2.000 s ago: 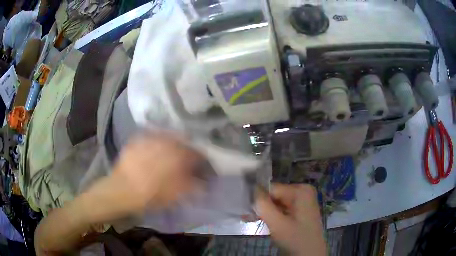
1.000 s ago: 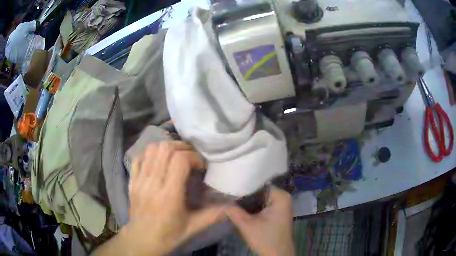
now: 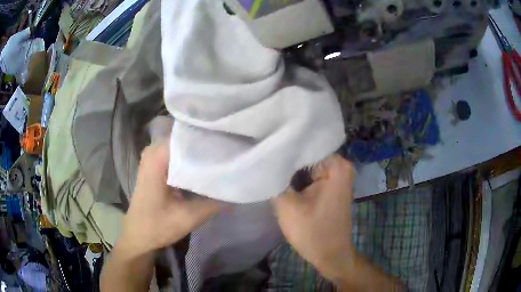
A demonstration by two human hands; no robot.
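Note:
A white cloth piece (image 3: 240, 125) hangs in folds in front of the overlock machine (image 3: 297, 25), its raw edge towards me. A textured grey panel (image 3: 228, 245) hangs below it towards my lap. My left hand (image 3: 163, 205) grips the cloth at the white piece's lower left corner; the fingertips are partly hidden under it. My right hand (image 3: 320, 211) pinches the cloth edge at the white piece's lower right, by a small dark part. The needle area is hidden behind the cloth.
Pale green pieces (image 3: 60, 165) and grey-brown panels (image 3: 97, 114) lie at left. Trimmings (image 3: 394, 131) cover a blue patch (image 3: 423, 117) right of the cloth. A dark round knob (image 3: 460, 110) and red-handled scissors (image 3: 512, 85) are on the white table (image 3: 451, 140) at right.
The view has shifted, so the machine sits higher. The white cloth is spread wider and drawn towards me. My hands have moved apart, and the grey panel now shows below between them.

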